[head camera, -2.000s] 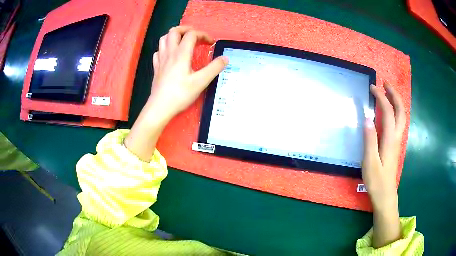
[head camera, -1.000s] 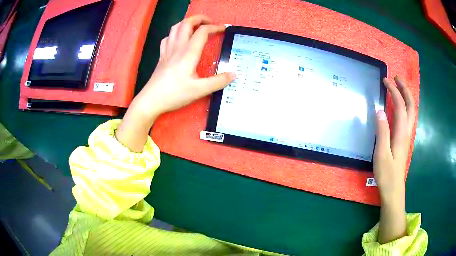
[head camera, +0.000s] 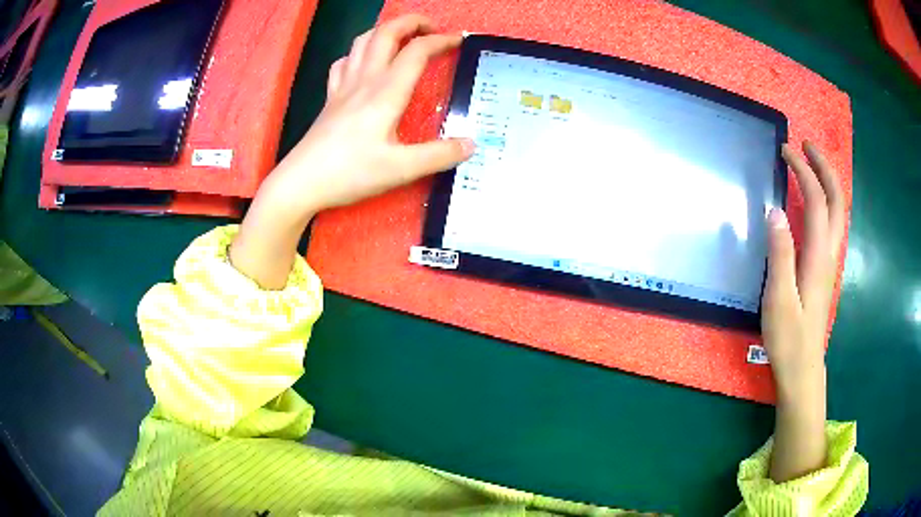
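The tablet lies on the red-orange foam tray, its screen lit with a mostly white file window showing two yellow folder icons at upper left. A barcode label is at its lower left corner. My left hand is at the left edge, thumb on the left part of the screen, a fingertip at the upper left corner. My right hand is at the right edge, fingers along the frame and thumb over the screen's right margin. Both hands hold the tablet's sides.
At the left, stacked foam trays carry a dark tablet, with another tablet partly hidden below. A red foam edge shows at upper right. The dark green bench lies around and below the trays; grey floor is at lower left.
The screen content has changed from a list with several small icons to two yellow folders. The tablet and tray sit slightly higher and further right in view. My left thumb has moved down the screen's left side.
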